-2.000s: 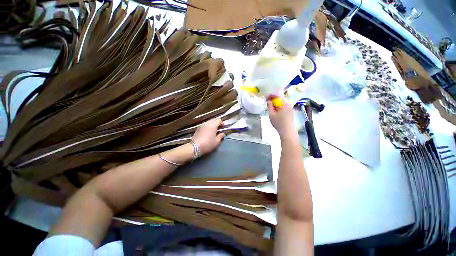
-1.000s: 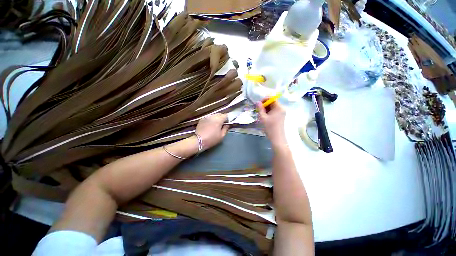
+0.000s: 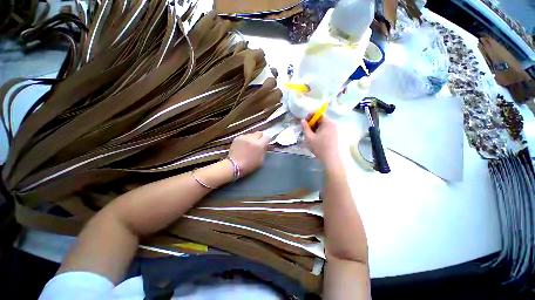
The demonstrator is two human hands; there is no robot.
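Observation:
My left hand (image 3: 249,152) is closed on the end of a brown strap at the right edge of the big fanned strap bundle (image 3: 135,105). The strap's white end (image 3: 287,136) sticks out between my hands. My right hand (image 3: 320,136) holds the yellow glue brush (image 3: 317,115); its tip is hidden near the white strap end. The white glue pot (image 3: 301,104) stands just beyond, with another yellow handle (image 3: 297,88) across it. More brown straps (image 3: 258,225) lie over the near side of the grey board (image 3: 270,176).
A whitish glue bottle (image 3: 331,55) stands behind the pot, with a blue tape roll (image 3: 373,54) beside it. A hammer (image 3: 377,137), a cream tape ring (image 3: 359,153), a white sheet (image 3: 431,137) and a clear plastic bag (image 3: 413,64) lie right. Thin dark strips (image 3: 513,205) lie far right.
My right hand has come from the glue pot down to the white strap end with the brush. My left hand has shifted slightly right and up, still on the strap end.

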